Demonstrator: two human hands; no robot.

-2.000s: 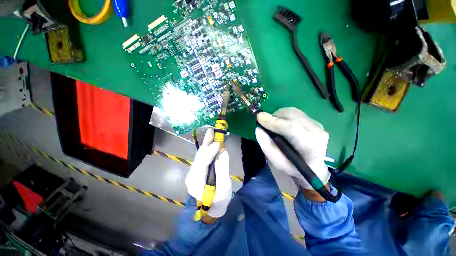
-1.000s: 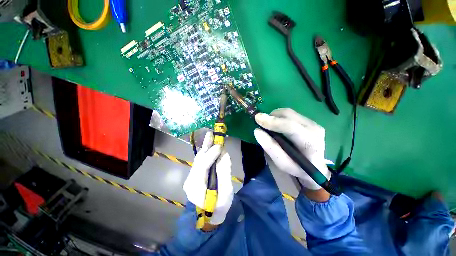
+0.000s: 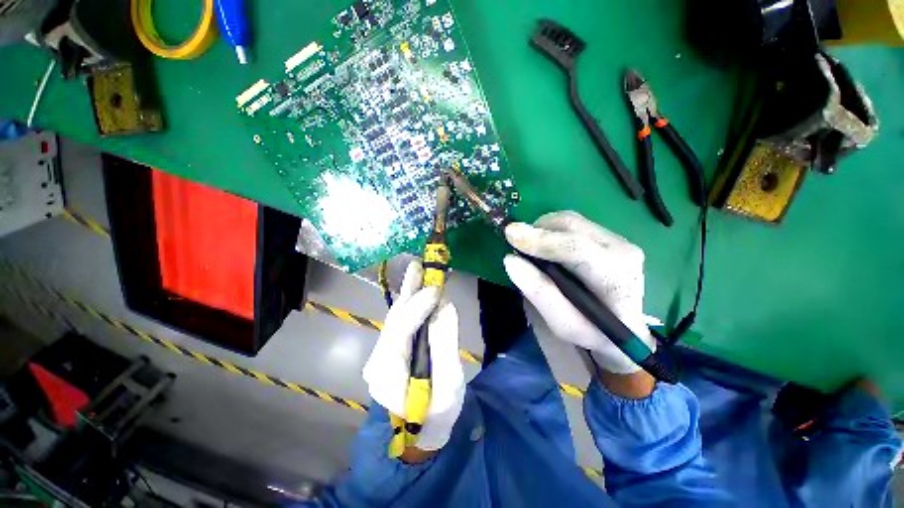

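A green circuit board (image 3: 382,119) lies at an angle on the green mat, its lower corner past the bench edge, with bright glare at lower left. My left hand (image 3: 414,357), in a white glove, holds a yellow-and-black soldering iron (image 3: 434,260) pointing up. My right hand (image 3: 583,288), also gloved, holds a black soldering iron (image 3: 595,316) like a pen, pointing up and left. Both metal tips come together at one spot on the lower right part of the board. The exact contact with the parts is too small to tell.
A black brush (image 3: 592,109) and side cutters (image 3: 654,144) lie right of the board. Iron stands with yellowish bases (image 3: 763,184) are at both sides. A yellow ring (image 3: 176,28) and blue tube (image 3: 235,28) lie upper left. A red-lined black tray (image 3: 206,243) is below the bench edge.
The board, brush and cutters show slightly shifted in view. Both irons have moved slightly up and left since the first frame and still meet at the board. Little differs over the last second.
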